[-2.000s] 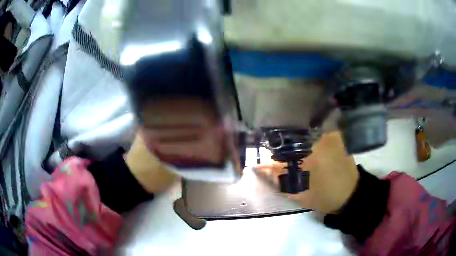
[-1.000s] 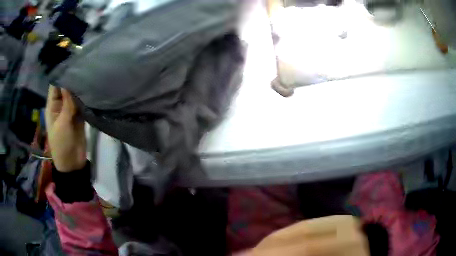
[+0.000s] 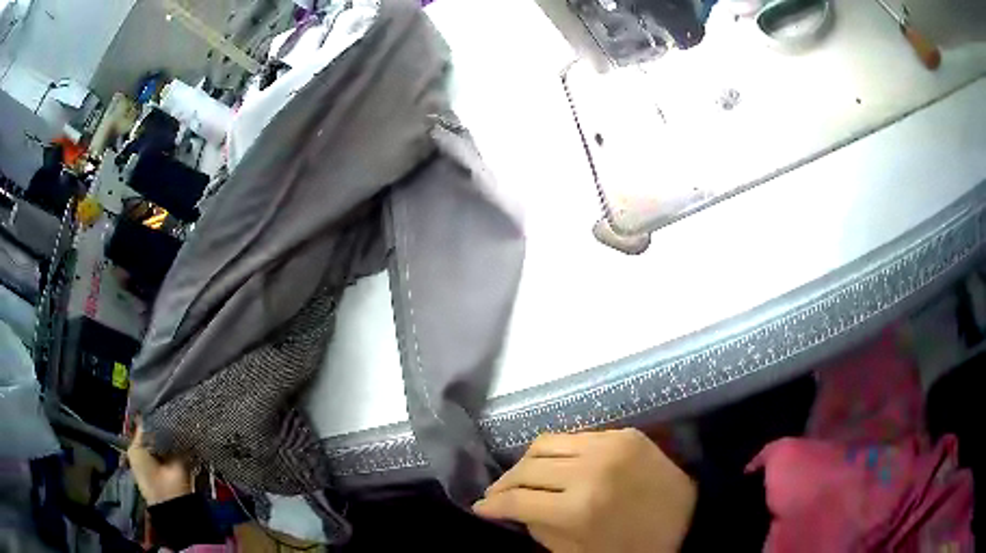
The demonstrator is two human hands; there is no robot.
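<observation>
A garment with smooth grey lining (image 3: 281, 184) and dark woven tweed-like cloth (image 3: 232, 416) lies over the left of the white table and hangs past its front edge. My left hand (image 3: 160, 471) grips its lower left corner, partly hidden by the cloth. My right hand (image 3: 605, 488) is in front of the table edge, its fingertips closed on the lower end of a grey strip (image 3: 454, 281) with a pale stitch line along it.
The machine bed (image 3: 746, 119) is at the upper right, with a green-rimmed oval ring (image 3: 795, 22) and a wooden-handled tool (image 3: 921, 48). A ruler strip (image 3: 703, 373) runs along the table's front edge. Other machines and cloth stand at the left.
The garment has come from under the machine head to the table's left. My left hand has moved down with its corner. My right hand has moved left and taken hold of the grey strip.
</observation>
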